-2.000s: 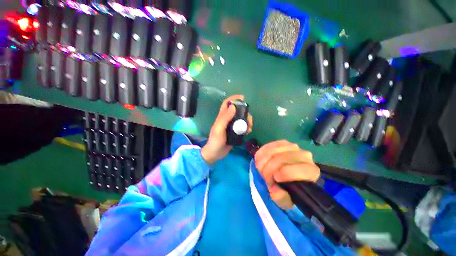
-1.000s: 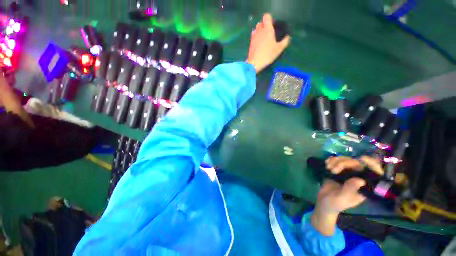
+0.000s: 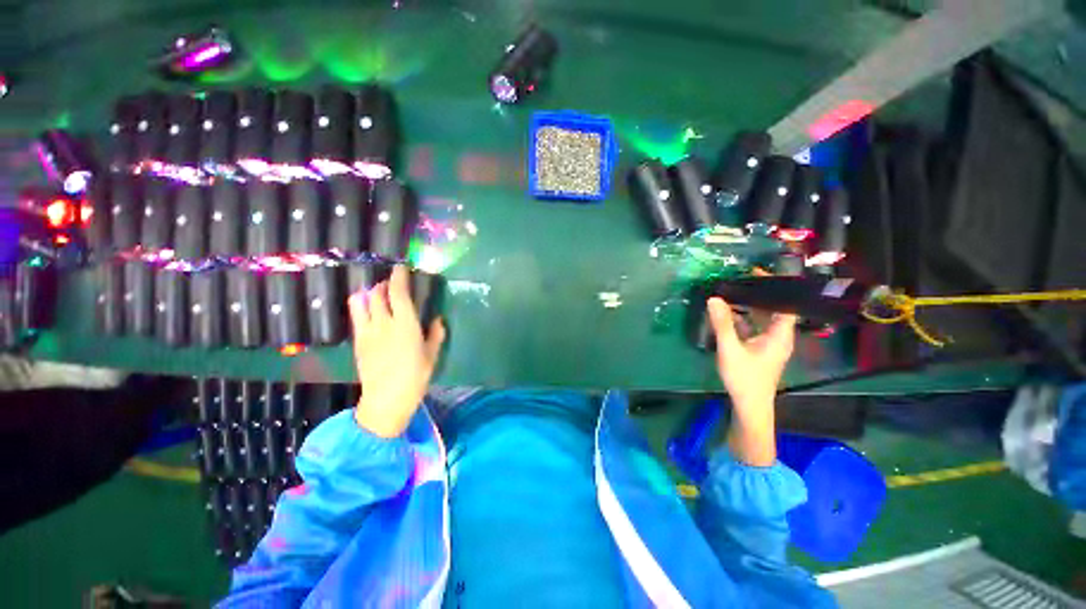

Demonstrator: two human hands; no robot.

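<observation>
My left hand (image 3: 397, 357) is closed around a black cylindrical light-up unit (image 3: 425, 297) at the right end of the nearest row. The long black electric screwdriver (image 3: 786, 295) lies across the right part of the bench, with a yellow tie (image 3: 907, 312) at its rear. My right hand (image 3: 753, 357) is just below it, thumb and fingers apart at dark parts. Whether it grips the driver or a unit there is hidden. Three rows of units (image 3: 256, 214) stand at left, and a smaller group (image 3: 774, 190) is at right.
A blue screw tray (image 3: 572, 200) is at mid-bench, with a single unit (image 3: 522, 66) behind it. Shiny bits (image 3: 611, 300) lie on the green bench (image 3: 536, 345). More units (image 3: 244, 446) are below the bench edge at left. A blue stool (image 3: 840, 500) is below right.
My left hand has come back from the far side of the bench to the near row; a unit now lies at the far side. The driver is now level, with my right hand below it.
</observation>
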